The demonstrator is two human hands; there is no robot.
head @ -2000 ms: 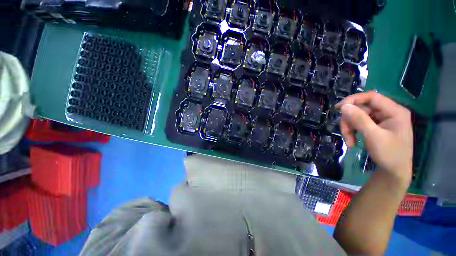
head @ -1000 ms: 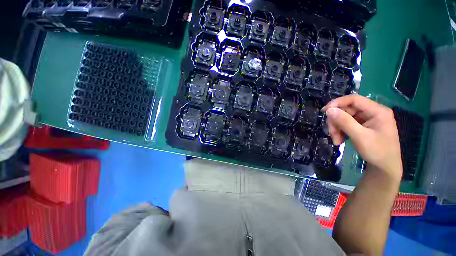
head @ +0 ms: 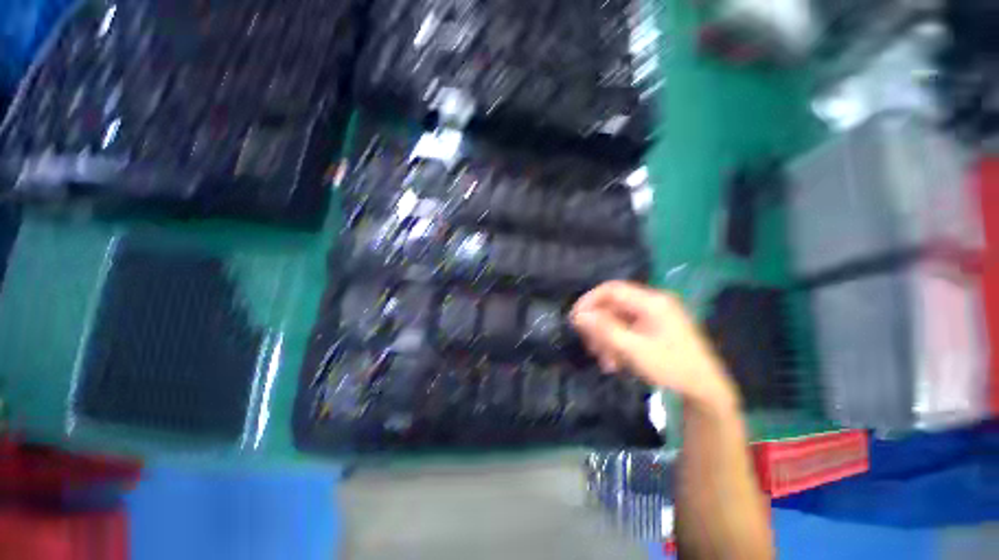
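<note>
The picture is blurred. A large glossy black blister tray (head: pixel 504 257) with rows of square electronic units lies flat in front of me. My right hand (head: pixel 641 334) is over its right part, thumb and forefinger brought together; blur hides whether anything is between them. A small-parts tray (head: pixel 170 339) with dark parts lies to the left of the large tray. Another small-parts tray (head: pixel 750 345) lies to the right, partly behind my right hand. My left hand is not in view.
Stacked black blister trays (head: pixel 186 104) stand at the back left, with more black trays (head: pixel 515 60) behind the large one. Grey translucent bins (head: pixel 865 328) stand at the right. A flat dark object (head: pixel 741 213) lies on the green mat (head: pixel 701 131). Red baskets (head: pixel 816 462) are below the bench edge.
The view has shifted and blurred, showing more of the far bench and the grey bins. My right hand stays over the right part of the large tray, fingertips still together.
</note>
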